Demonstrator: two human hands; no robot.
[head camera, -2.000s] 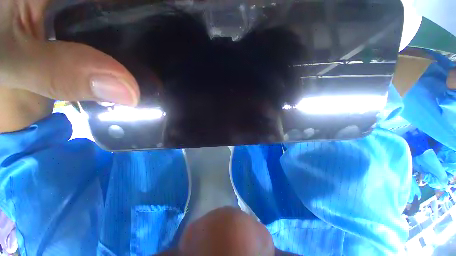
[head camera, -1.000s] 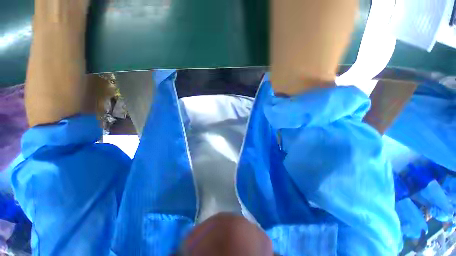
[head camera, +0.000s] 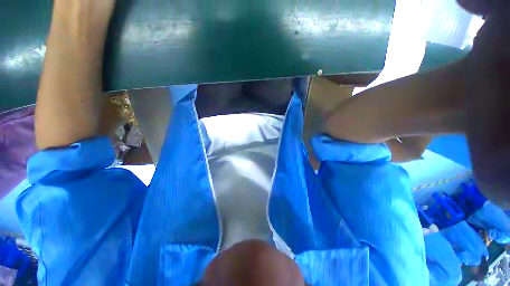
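Note:
The glossy dark green bench (head camera: 251, 39) crosses the top of the view. My left forearm reaches up over its edge at the left, and my left hand is cut off by the top edge. My right forearm runs to the right. My right hand (head camera: 489, 106) is large, dark and blurred at the right rim, close to the camera and partly cut off. Its fingers and anything in them cannot be made out. No phone shows.
White film or sheet (head camera: 404, 42) hangs over the bench edge at the right. Below the bench are a brown carton (head camera: 330, 92) at the right and clear and gold-coloured scraps (head camera: 131, 134) at the left. Other people's blue sleeves show at the lower right.
The dark glossy phone held close to the camera two seconds ago is out of view. My right arm has swung from above the bench to the right, bringing the hand near the camera. My left forearm has barely moved since one second ago.

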